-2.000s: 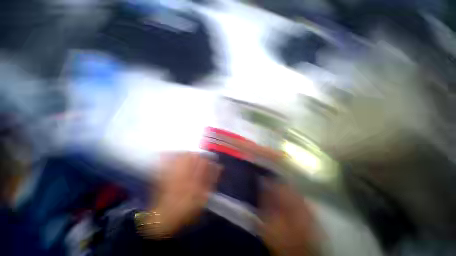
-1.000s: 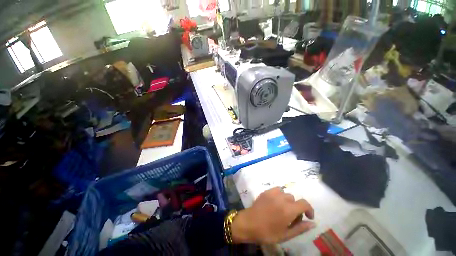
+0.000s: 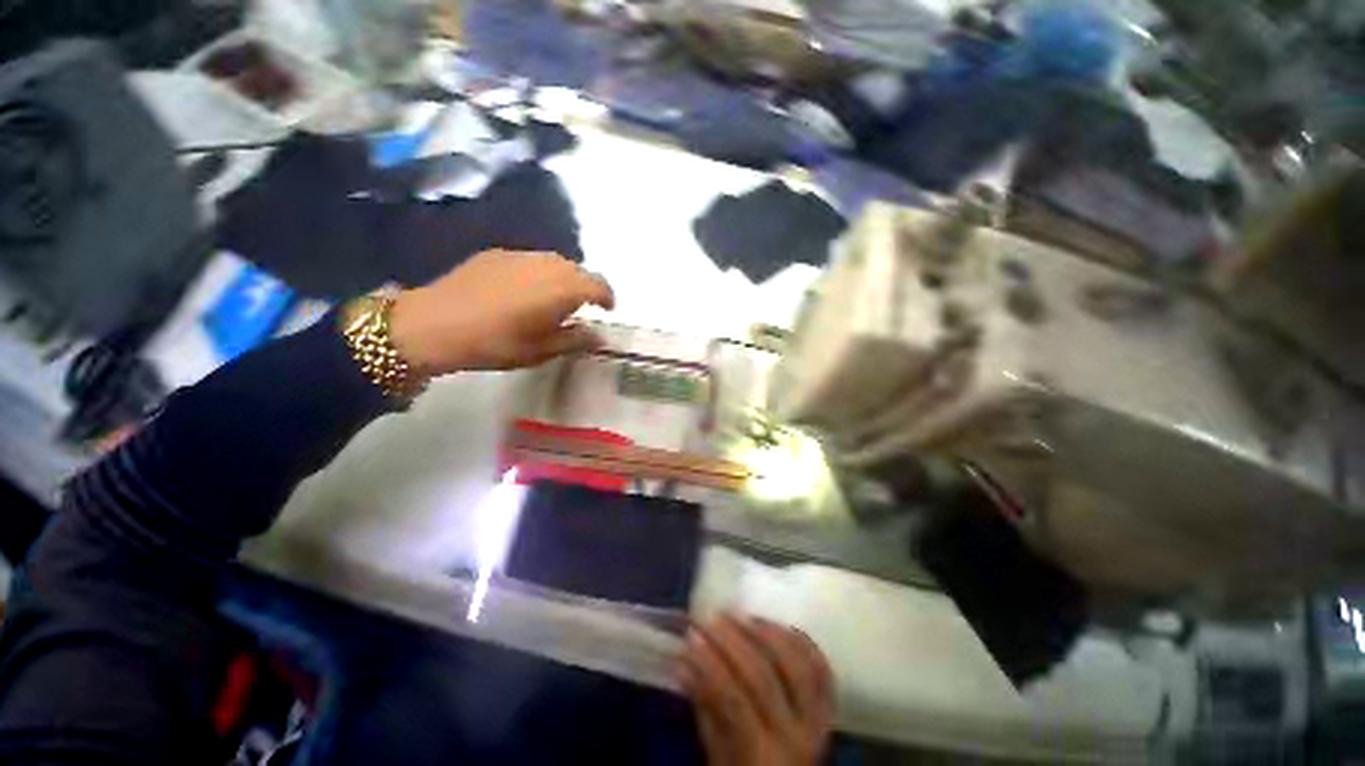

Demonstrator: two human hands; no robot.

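The clear sewing template lies flat on the table left of the lit needle area. Its red band has a brown-pink double strip across it. A black fabric rectangle lies just below the band. My left hand, with a gold band at the wrist, is at the template's upper left corner, its fingers bent; the blur hides whether they grip it. My right hand is at the table's front edge, by the black rectangle's lower right corner. Its fingers are slightly spread and nothing shows in it.
The cream machine head stands at the right. Black pieces lie under its arm. A black cut piece lies behind the template, larger black panels at upper left. A grey neighbouring machine is at far left.
The view has swung right from the crate and neighbouring machine to the sewing area. My left hand is now at the template's upper left corner. My right hand has come into view.
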